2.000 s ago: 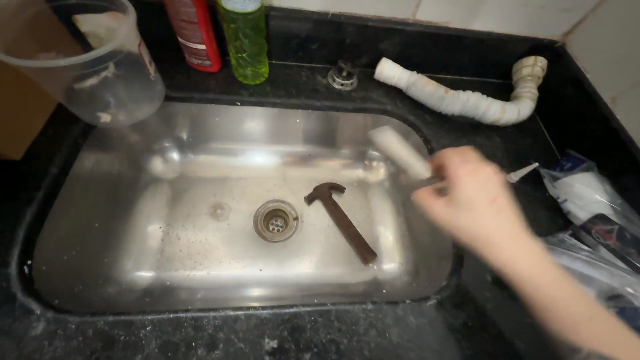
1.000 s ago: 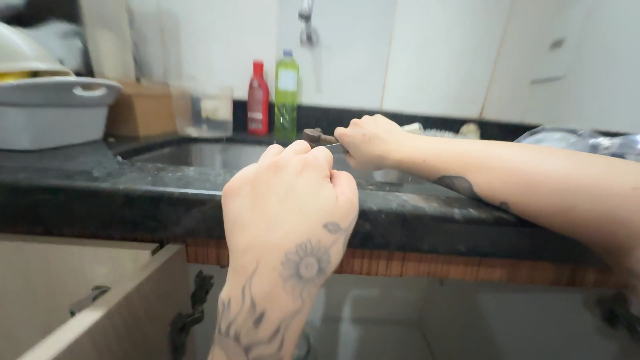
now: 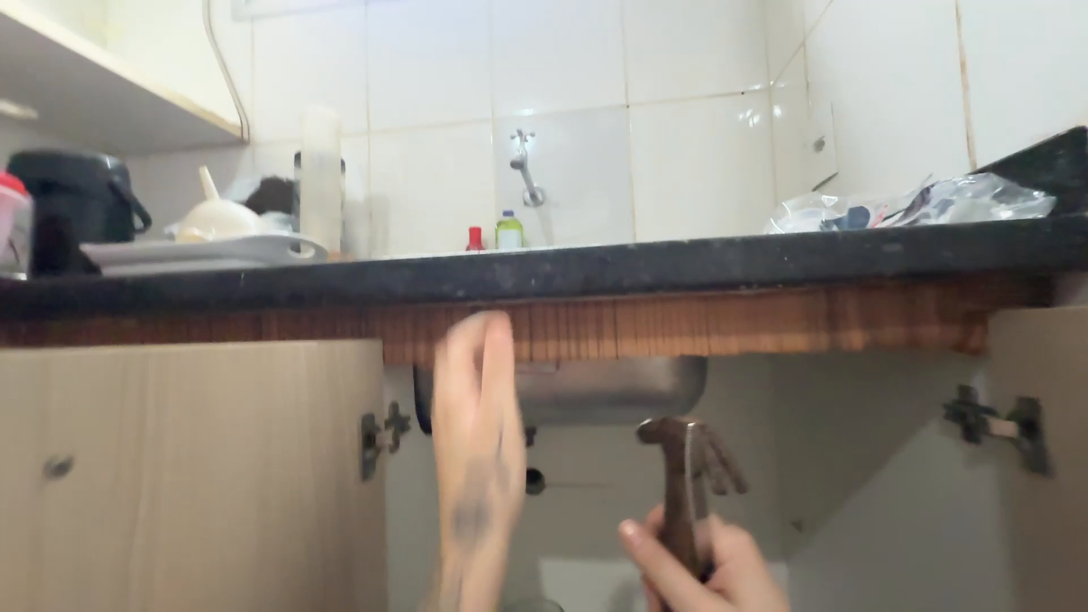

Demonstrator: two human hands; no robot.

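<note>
My right hand (image 3: 710,565) grips a rusty brown claw hammer (image 3: 680,484) by its handle, head up, in front of the cabinet opening. A thin metallic strip runs along the hammer; what it is I cannot tell. My left hand (image 3: 476,374), with a tattooed forearm, is raised at the wooden strip (image 3: 595,327) under the counter edge. Its fingers point up, and whether anything is between them is hidden. Behind it shows the underside of the steel sink (image 3: 612,391), with a dark round hole (image 3: 535,481) in the wall below.
Cabinet doors with metal hinges stand at left (image 3: 195,459) and right (image 3: 1037,365). The black stone counter (image 3: 544,272) crosses above, bearing a grey tub (image 3: 204,251), a red bottle (image 3: 475,239), a green bottle (image 3: 509,231) and plastic bags (image 3: 977,200). A wall tap (image 3: 524,166) is behind.
The hammer lay in the sink two seconds ago and is now in my right hand, below the counter. The view has dropped to the open cabinet. A white object seen earlier in the right hand is not visible.
</note>
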